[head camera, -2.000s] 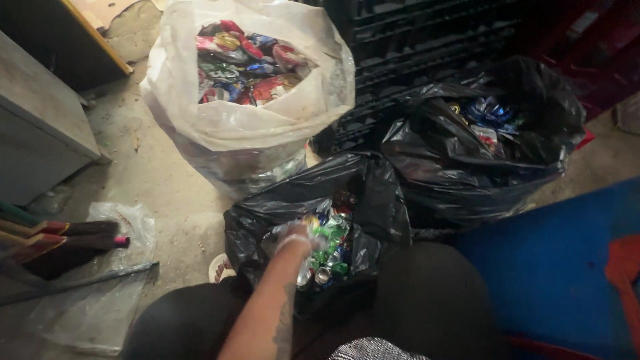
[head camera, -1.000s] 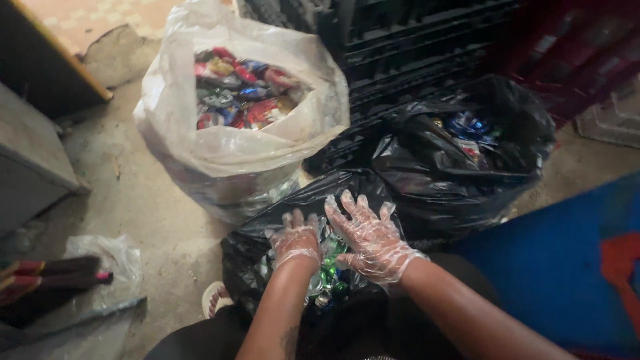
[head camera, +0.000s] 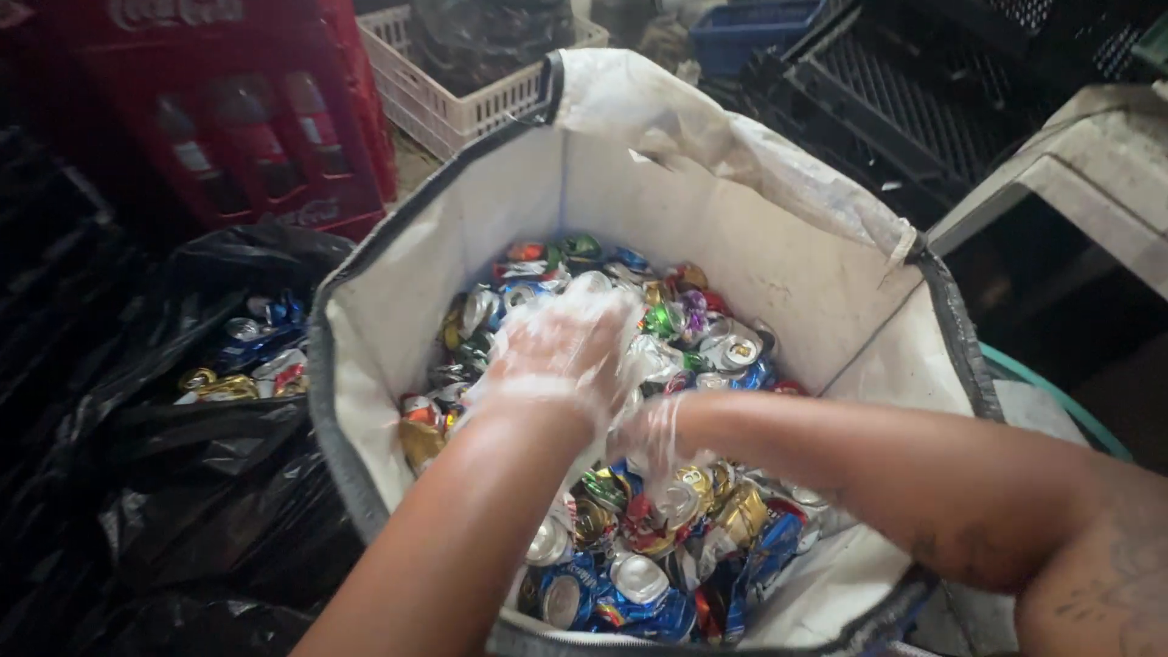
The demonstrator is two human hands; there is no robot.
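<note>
Both my hands wear clear plastic gloves and reach down into a large white fabric bag (head camera: 666, 192) with a dark-edged rim. Crushed drink cans (head camera: 639, 579) of several colours lie inside it. My left hand (head camera: 566, 351) is over the cans at the middle, blurred, with its fingers hard to make out. My right hand (head camera: 662, 438) is beside it, close to the left wrist, and also blurred. Silvery cans lie around the fingers. Whether either hand holds a can is hidden by blur and by the hands themselves.
At the left, a black plastic bag (head camera: 210, 474) holds more crushed cans. Behind it stands a red crate (head camera: 283, 109) with bottles. A pale plastic basket (head camera: 447, 119) and a blue bin (head camera: 757, 36) are at the back, with black crates (head camera: 903, 109) and a pale plastic stool (head camera: 1058, 182) at the right.
The view has turned a lot. My hands were over a black bag of cans between my legs; now they are inside a large white bag of cans.
</note>
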